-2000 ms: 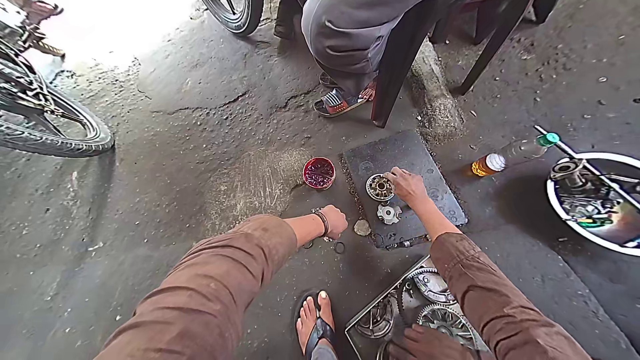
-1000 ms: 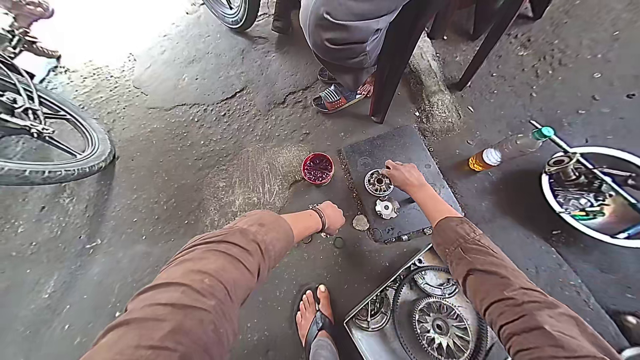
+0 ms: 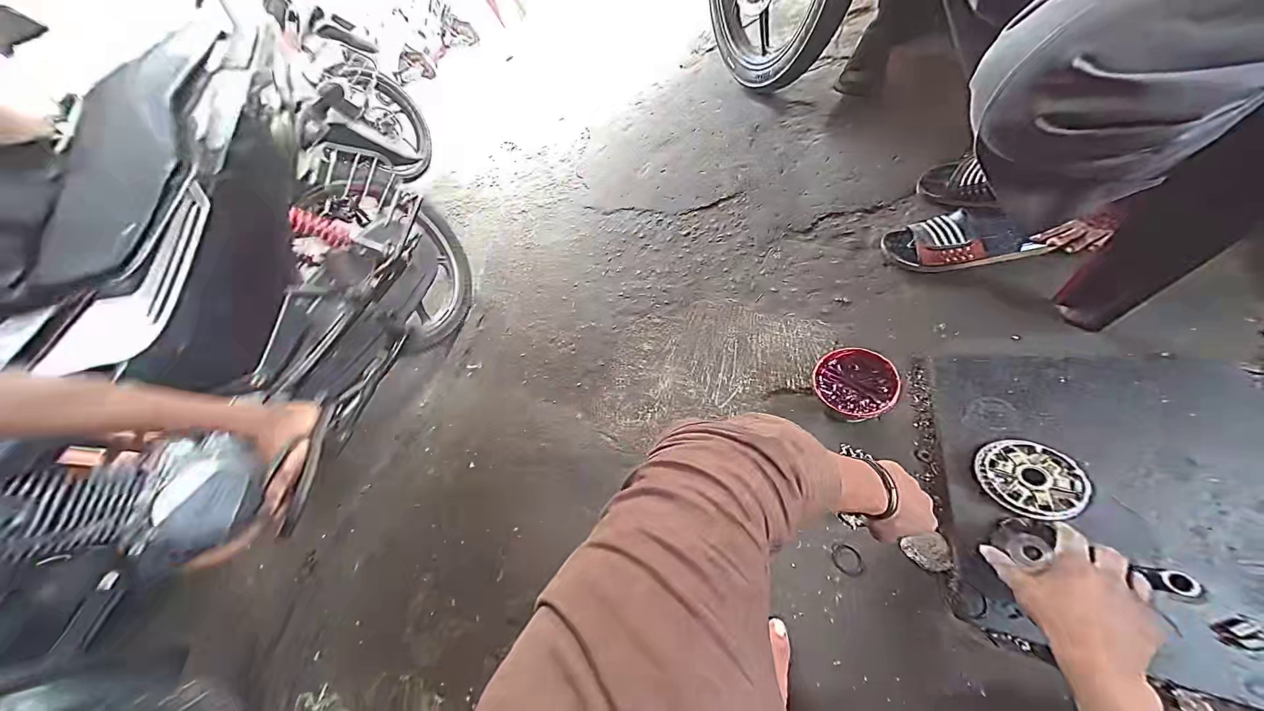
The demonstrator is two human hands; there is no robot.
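Observation:
My left hand point(image 3: 904, 504), wearing bracelets, is low over the floor, its fingers curled beside a flat round piece point(image 3: 926, 552); whether it holds anything is hidden. On a dark flat board, my right hand point(image 3: 1091, 597) has its thumb and fingers around a small round metal part point(image 3: 1024, 543). Just above it lies a round metal clutch part point(image 3: 1034, 479). A dark piece with a ringed end point(image 3: 1180, 583) shows to the right of my right hand. A red bowl of dark liquid point(image 3: 857, 384) stands left of the board point(image 3: 1106, 415), and a thin ring point(image 3: 847, 560) lies on the floor.
Motorcycles point(image 3: 128, 188) stand at the left, where another person's hand point(image 3: 286, 454) holds a dark curved part. A seated person's sandalled foot point(image 3: 973, 242) is beside a chair leg point(image 3: 1155, 237) at the upper right. A wheel point(image 3: 775, 39) stands at the top.
The view has swung left. My right hand has moved from the clutch part to the smaller metal part below it. My left hand stays low over the floor.

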